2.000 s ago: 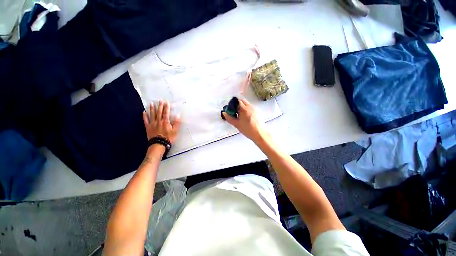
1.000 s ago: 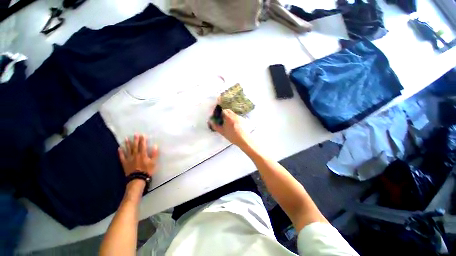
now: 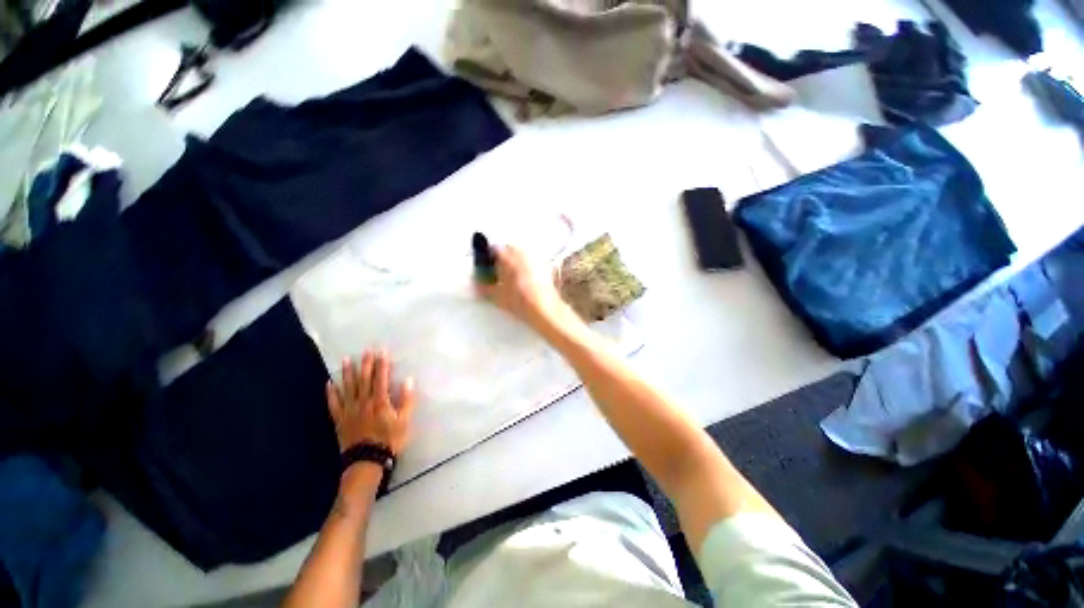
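A large white paper pattern [image 3: 476, 368] lies over a dark navy denim panel [image 3: 244, 439], which shows to its left and as a thin dark line along its near edge. My left hand [image 3: 371, 406] lies flat, fingers spread, on the pattern's left part. My right hand [image 3: 511, 283] holds a small black and green tool [image 3: 483, 255] upright near the pattern's far edge. The tool's tip is too blurred to tell if it touches. An olive-gold block [image 3: 600, 278] sits on the pattern's right part, with a thin pink strip [image 3: 566, 225] beside it.
A black phone [image 3: 713, 229] and a blue denim pile [image 3: 880, 238] lie to the right. Navy lengths [image 3: 321, 160] lie at the far left. A beige cloth [image 3: 571, 54] is at the far side. Pale blue-grey cloth [image 3: 939, 368] is below the table's right edge.
My right hand has moved the tool from beside the block, leftward and away from me to near the pattern's far edge. My left hand stays flat on the pattern. The camera view has shifted.
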